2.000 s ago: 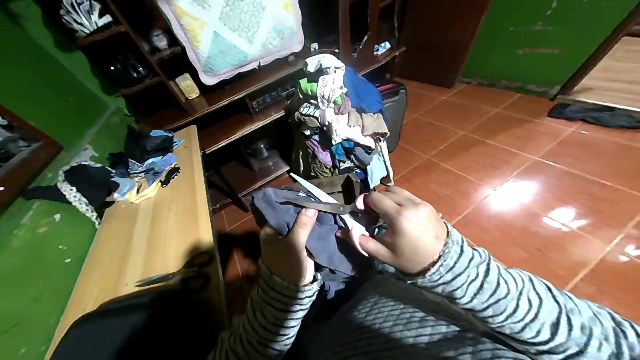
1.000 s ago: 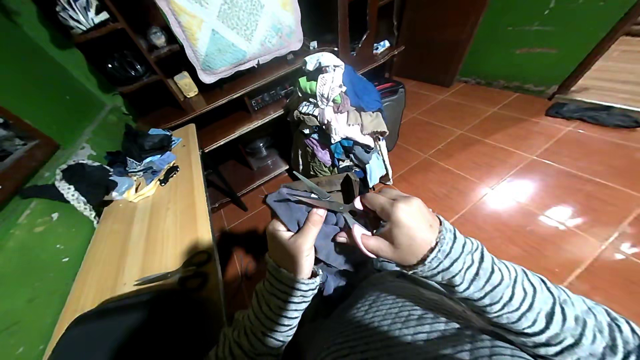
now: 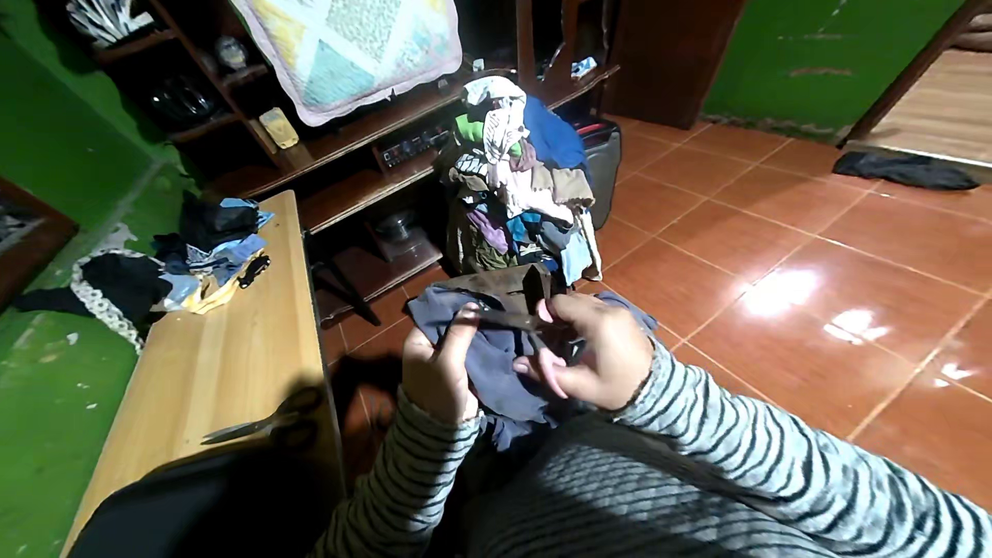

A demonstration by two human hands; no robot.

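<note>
Over my lap, a grey-blue cloth (image 3: 496,364) is pinched between the thumb and fingers of my left hand (image 3: 443,368). My right hand (image 3: 608,353) grips a pair of scissors (image 3: 508,318) by its pink handles, with the blades pointing left over the cloth toward my left thumb. The blades look nearly closed; their tips are partly hidden at the thumb. Part of the cloth also shows beyond my right hand.
A wooden table (image 3: 256,333) on the left bears a second pair of scissors (image 3: 260,422) and small cloth pieces (image 3: 213,260). Ahead rises a heap of clothes (image 3: 519,186) before a dark wooden shelf unit (image 3: 364,194). A black cloth (image 3: 903,170) lies on the tiled floor.
The scissor blades, spread apart in both earlier frames, have come together over the cloth. More of the cloth now hangs below and between my hands.
</note>
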